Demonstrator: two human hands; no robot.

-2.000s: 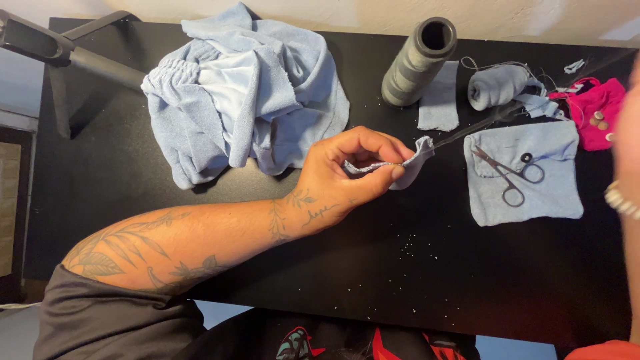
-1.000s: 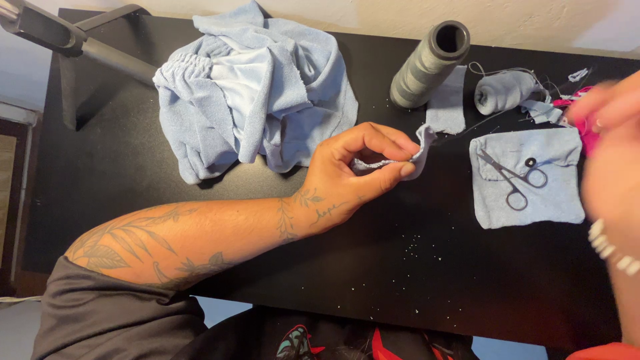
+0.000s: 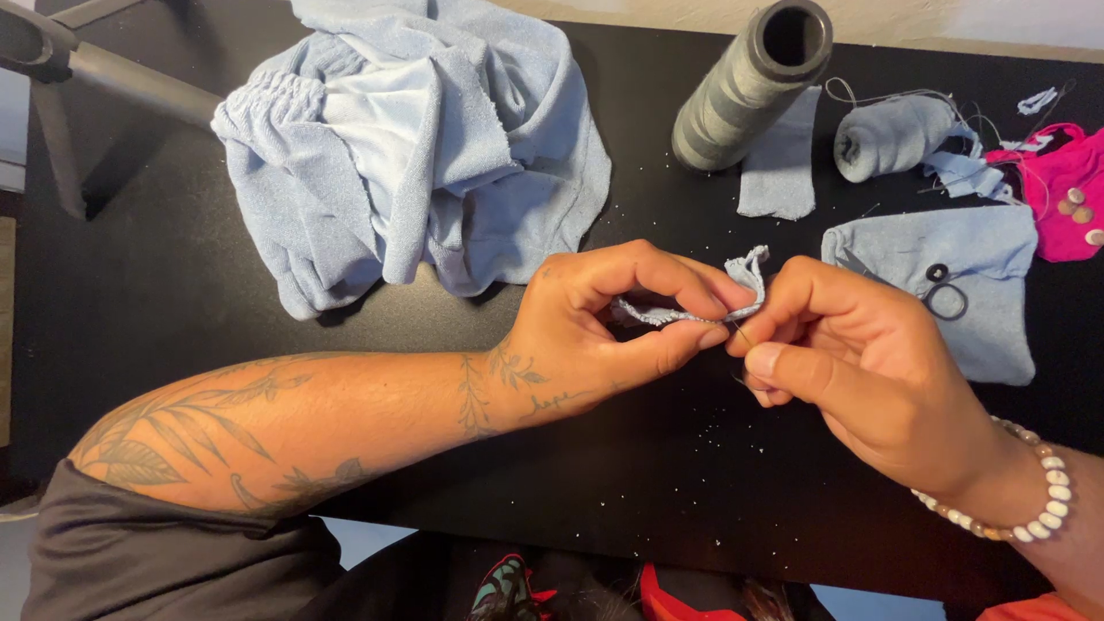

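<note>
My left hand pinches a small strip of light blue fabric between thumb and fingers, its edge showing stitches. Close beside it on the right, my right hand holds a fine sewing needle between thumb and fingertips, right at the fabric's edge. Whether the needle's tip is in the cloth is too small to tell. Behind my right hand lies a light blue fabric pouch with a black button and scissors on it; the fingers cover part of the scissors.
Crumpled light blue fabric lies at the upper left, near a grey metal stand. A tall thread cone, a fabric piece, a grey thread roll and pink cloth with several buttons are at the upper right.
My right hand has come in from the right edge to the fabric at my left fingertips and now covers part of the scissors. My left hand still pinches the fabric.
</note>
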